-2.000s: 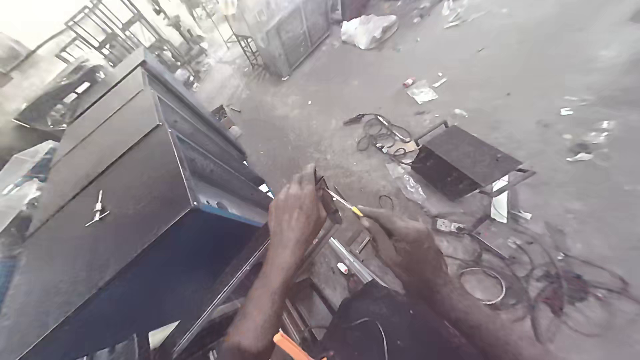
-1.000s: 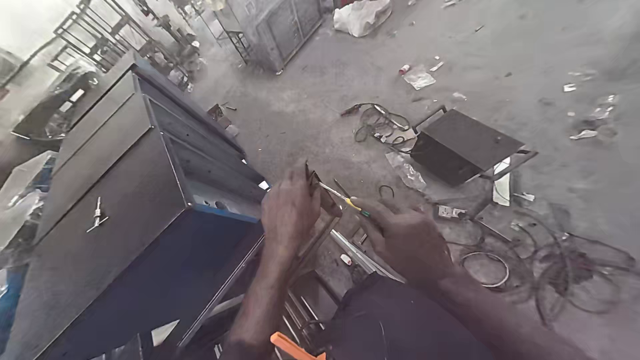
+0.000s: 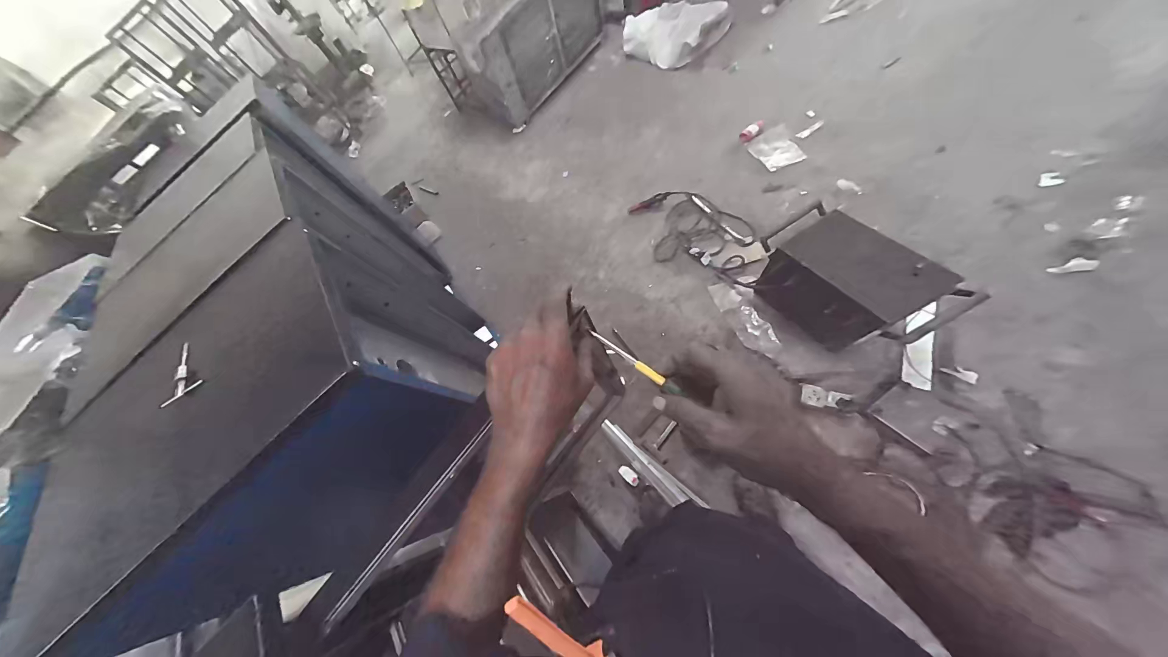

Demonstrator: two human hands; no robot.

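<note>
My right hand [image 3: 744, 406] is closed around the handle of a screwdriver [image 3: 648, 371] with a yellow collar and a bright shaft. The shaft points up and left to a small dark metal part [image 3: 591, 342], which my left hand [image 3: 538, 374] grips by its left side. Whether the tip sits on a screw is too small to tell. Left of my hands stands a large dark metal cabinet [image 3: 210, 338] with a blue face [image 3: 301, 465]. A small T-shaped metal piece [image 3: 182, 376] lies on its dark panel.
A dark box on a metal frame [image 3: 862, 274] stands on the floor at the right, with cables [image 3: 703, 228] beside it and more tangled below. Metal bars [image 3: 652, 464] lie beneath my hands. A grey metal cabinet [image 3: 538, 55] and a white bag [image 3: 675, 32] are farther back.
My right hand's fingers have shifted on the screwdriver handle. Both hands otherwise stay about the same place, with the shaft still directed at the dark part.
</note>
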